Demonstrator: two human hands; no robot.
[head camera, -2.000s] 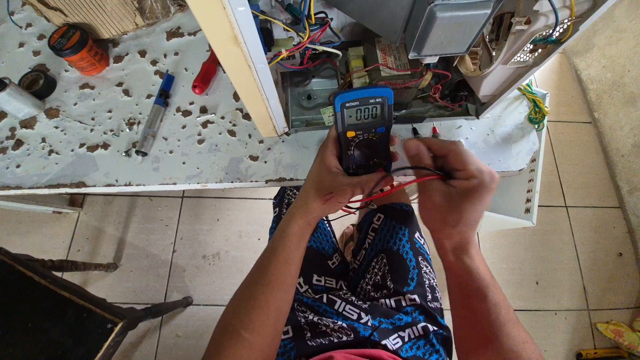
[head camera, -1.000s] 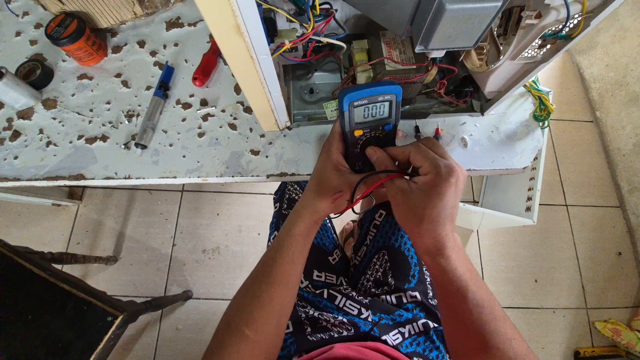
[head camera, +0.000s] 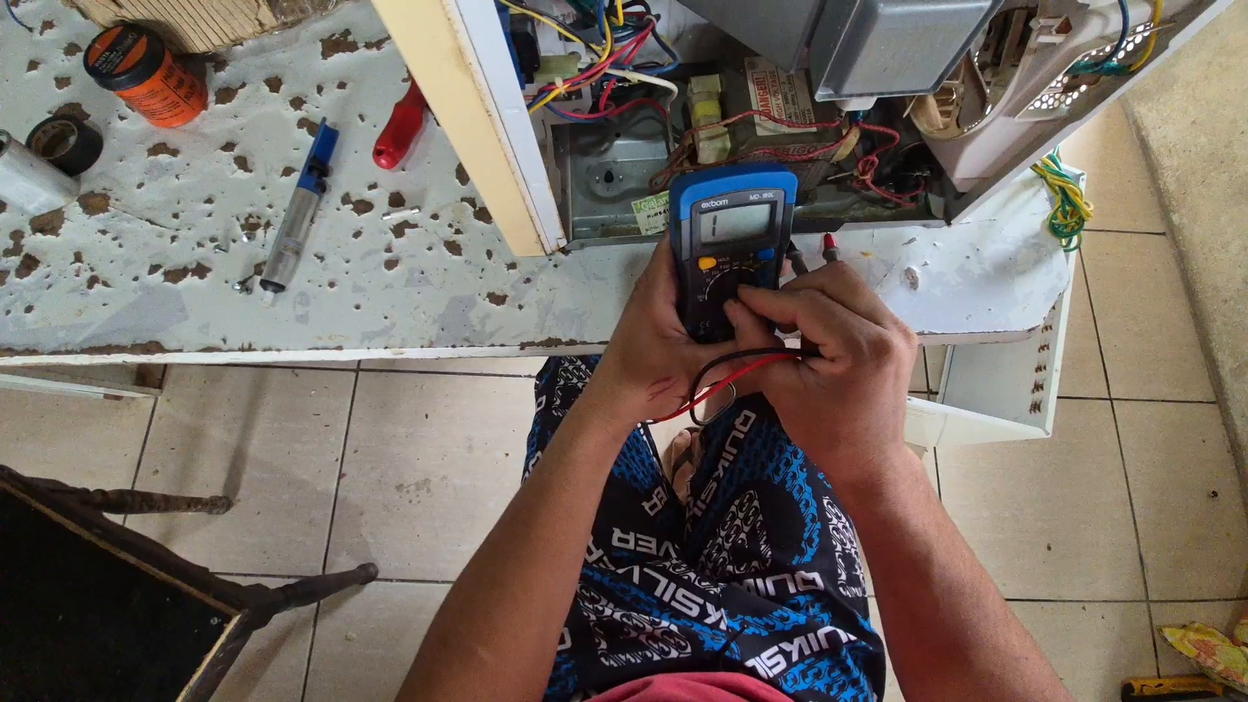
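My left hand (head camera: 658, 336) holds a blue and black digital multimeter (head camera: 733, 229), its screen facing up, in front of an opened microwave oven (head camera: 614, 175). The thumb and a finger of my right hand (head camera: 838, 351) are on the meter's rotary dial. That hand also grips the red and black test leads (head camera: 726, 375), which loop below the meter. The probe ends (head camera: 829, 249) stick out beyond its fingers. Inside the oven are a transformer (head camera: 780, 107), coloured wires (head camera: 604, 58) and a grey metal housing (head camera: 897, 44).
On the worn white bench (head camera: 439, 283) lie a red-handled tool (head camera: 401, 127), a blue-capped pen-like tool (head camera: 300, 210), black tape (head camera: 66, 144) and an orange jar (head camera: 151, 78). A green and yellow wire bundle (head camera: 1065, 200) hangs at the right edge. A dark chair (head camera: 127, 595) stands lower left.
My right hand has moved from beside the meter onto its dial. The meter's display has changed from zeros to a single mark at the left.
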